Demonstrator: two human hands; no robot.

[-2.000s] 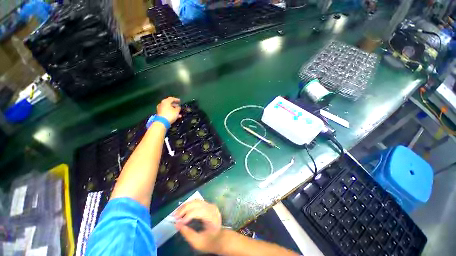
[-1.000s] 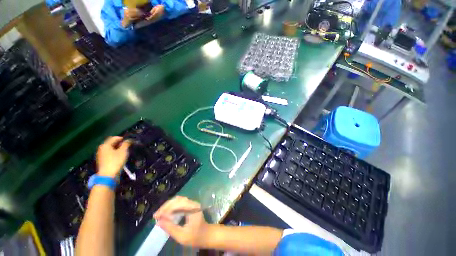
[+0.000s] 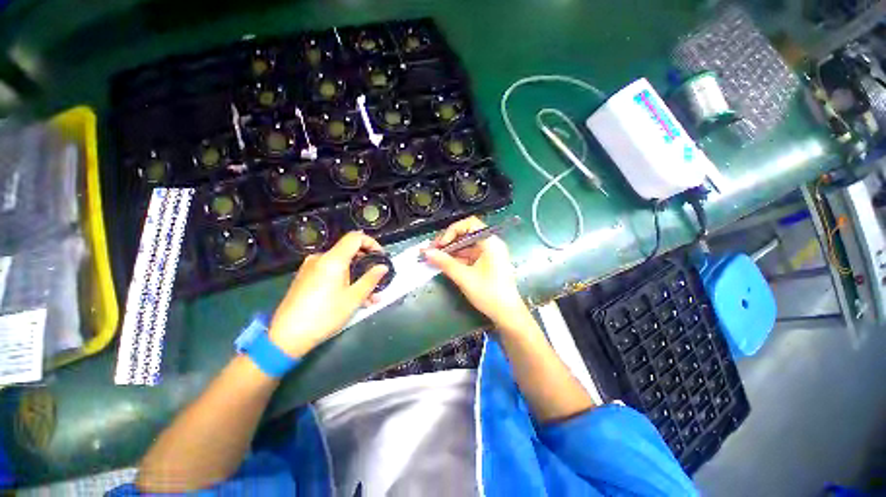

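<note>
My left hand (image 3: 325, 291) holds a round black unit (image 3: 372, 272) between thumb and fingers near the bench's front edge. My right hand (image 3: 473, 264) holds dark tweezers (image 3: 483, 235) that point to the right, away from the unit. The two hands are apart. A plain white strip (image 3: 403, 276) lies under and between them. Behind them the large black tray (image 3: 146, 107) holds rows of round units with yellow-green centres. Thin white pieces (image 3: 369, 122) lie on it. A patterned strip (image 3: 155, 286) lies over the tray's left side.
A yellow bin (image 3: 97, 223) with clear packs is at left. A white control box (image 3: 649, 141), a handpiece (image 3: 573, 155) on a looped pale cord and a spool (image 3: 707, 97) are at right. A second black tray (image 3: 670, 359) is at the right bench edge, beside a blue stool (image 3: 740, 303).
My left hand has come back from the large tray with a round unit, beside my right hand. The tweezers stay in my right hand. The view has turned down and left.
</note>
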